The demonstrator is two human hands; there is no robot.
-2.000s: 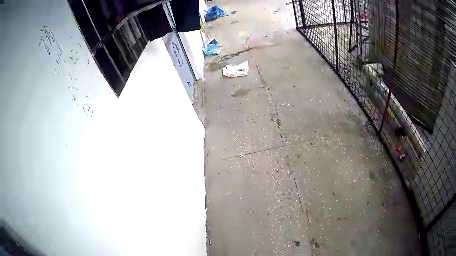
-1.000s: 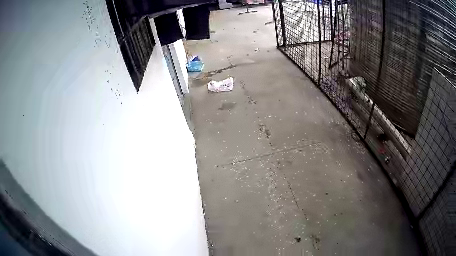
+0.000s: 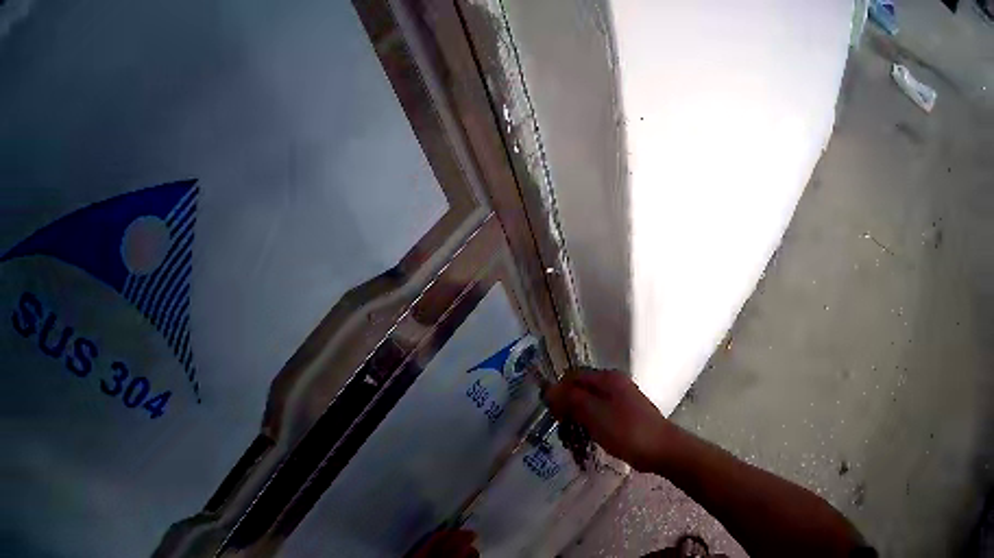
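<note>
The stainless steel door (image 3: 294,142) fills the left and centre, its blue-grey panels marked with a blue triangle logo and "SUS 304". A small shiny lock fitting (image 3: 525,359) sits near its right edge. My right hand (image 3: 610,409) is at that edge beside the fitting, fingers closed on a bunch of keys (image 3: 576,443) that hangs dark and blurred below it. Whether a key is in the lock is hidden. My left hand (image 3: 449,543) shows only in part at the bottom edge, low against the door; its fingers are unclear.
The metal door frame (image 3: 534,196) runs down the middle. A bright white wall (image 3: 719,164) stands right of it. The concrete floor (image 3: 872,294) lies beyond, with a white crumpled item (image 3: 913,87) and a blue item (image 3: 885,15) far off.
The view has turned from the walkway and mesh fence to the metal door, now close in front. Both hands have come into view, the right one with keys.
</note>
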